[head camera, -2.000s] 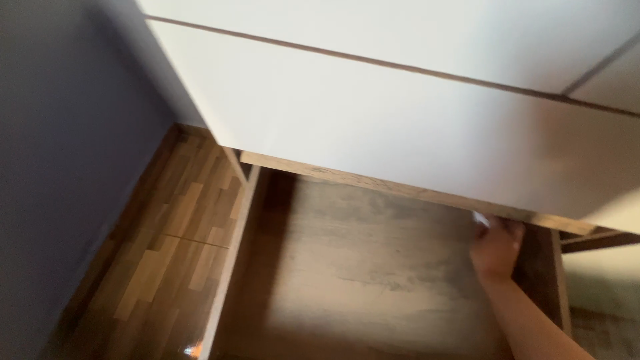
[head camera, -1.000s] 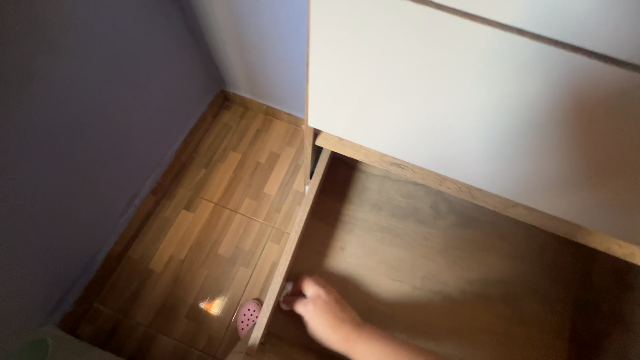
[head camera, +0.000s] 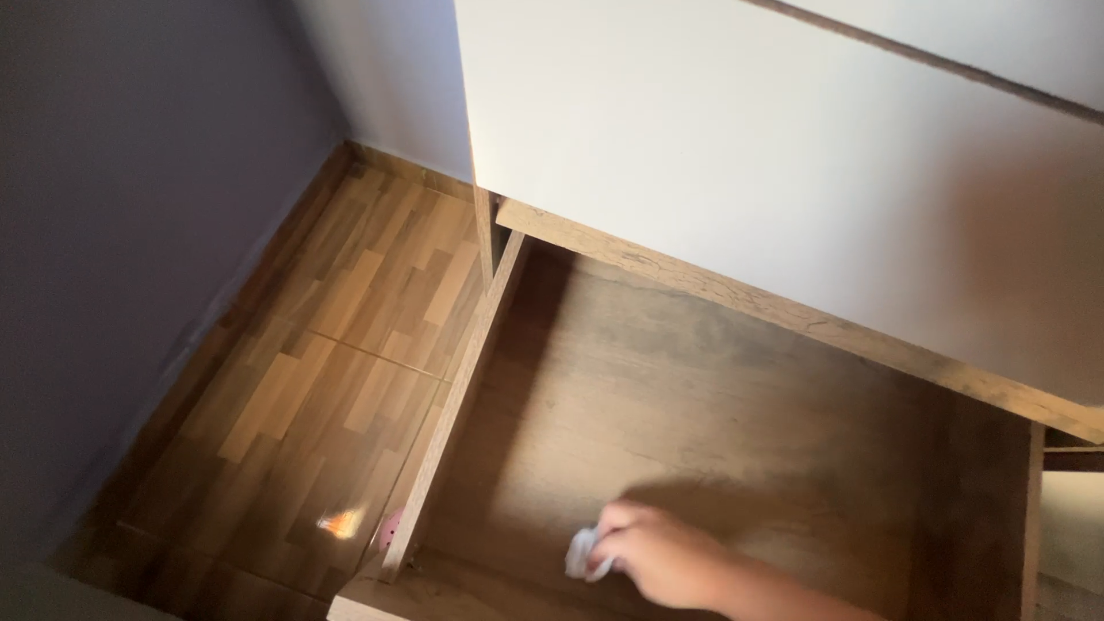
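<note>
My right hand reaches in from the lower right, its fingers closed on a small crumpled white cloth or wipe. Hand and cloth are over the bottom panel of a pulled-out wooden drawer, near its front; whether the cloth touches the panel cannot be told. Nothing else shows inside the drawer. Above it stands the white drawer front of the same dresser. My left hand is not in view.
A dark wall runs along the left. Between it and the drawer lies a floor of wood-patterned tiles with a bright light spot. Part of a pink perforated shoe shows beside the drawer's left side panel.
My right hand was at the drawer's back right, then at its left side panel; now it is over the front part of the bottom, away from that panel. The view has shifted.
</note>
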